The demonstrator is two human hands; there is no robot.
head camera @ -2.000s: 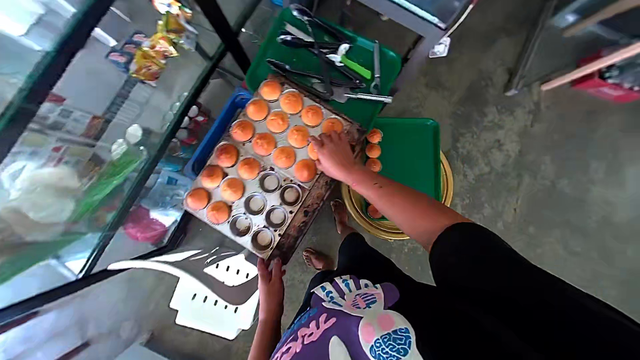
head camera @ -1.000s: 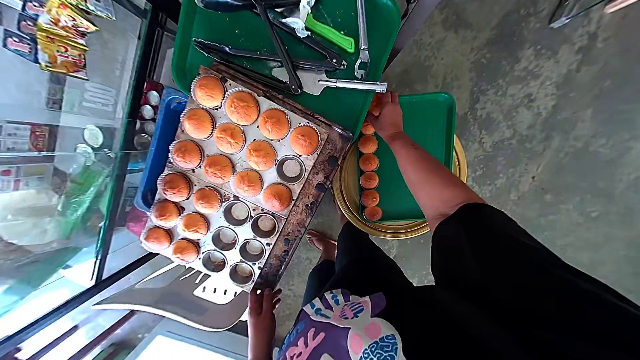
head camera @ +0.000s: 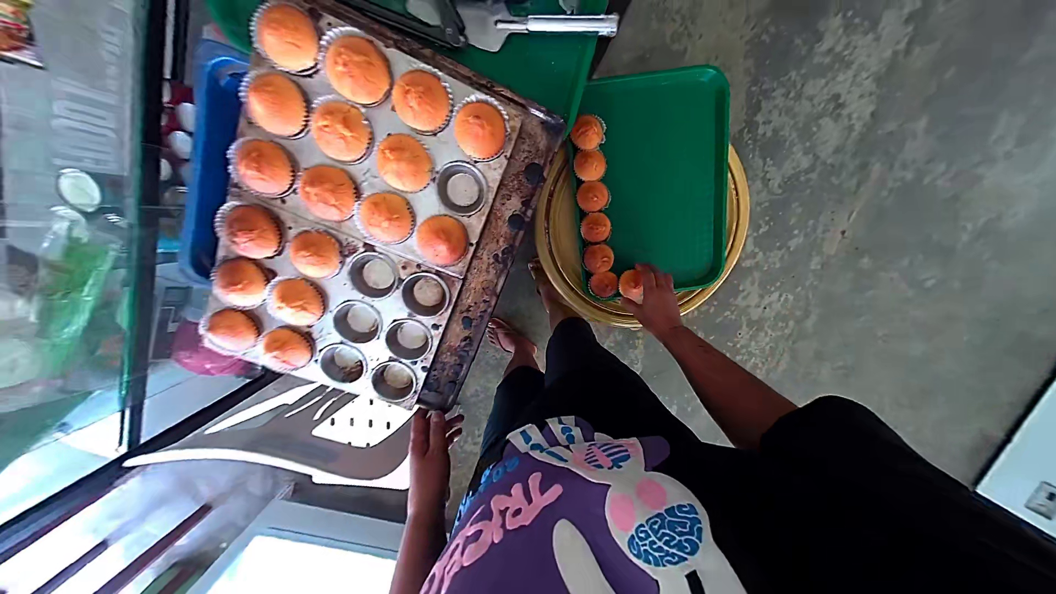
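Note:
My right hand [head camera: 657, 304] holds a cupcake [head camera: 631, 285] at the near edge of a green plastic tray [head camera: 660, 165], beside the near end of a row of cupcakes [head camera: 592, 196] along the tray's left side. My left hand [head camera: 432, 437] touches the near corner of a worn metal muffin pan [head camera: 487, 272], its fingers partly hidden under the rim. Many orange-brown cupcakes in paper liners [head camera: 327, 192] sit in the pan. Several cups nearest me are without cupcakes [head camera: 360, 321], as is one farther up the right side [head camera: 461, 188].
The green tray rests on a round golden tray [head camera: 737, 206]. Beyond the pan lie a metal-handled spatula [head camera: 561, 25] and tongs on another green tray [head camera: 528, 74]. A blue plastic bin [head camera: 216, 157] and a glass display case [head camera: 82, 247] stand left. A white plastic chair [head camera: 363, 421] is below the pan.
My right hand has moved from the far end of the green tray's row to its near edge, now with a cupcake. Two seconds ago it was over the pan. My left hand stays at the pan's corner.

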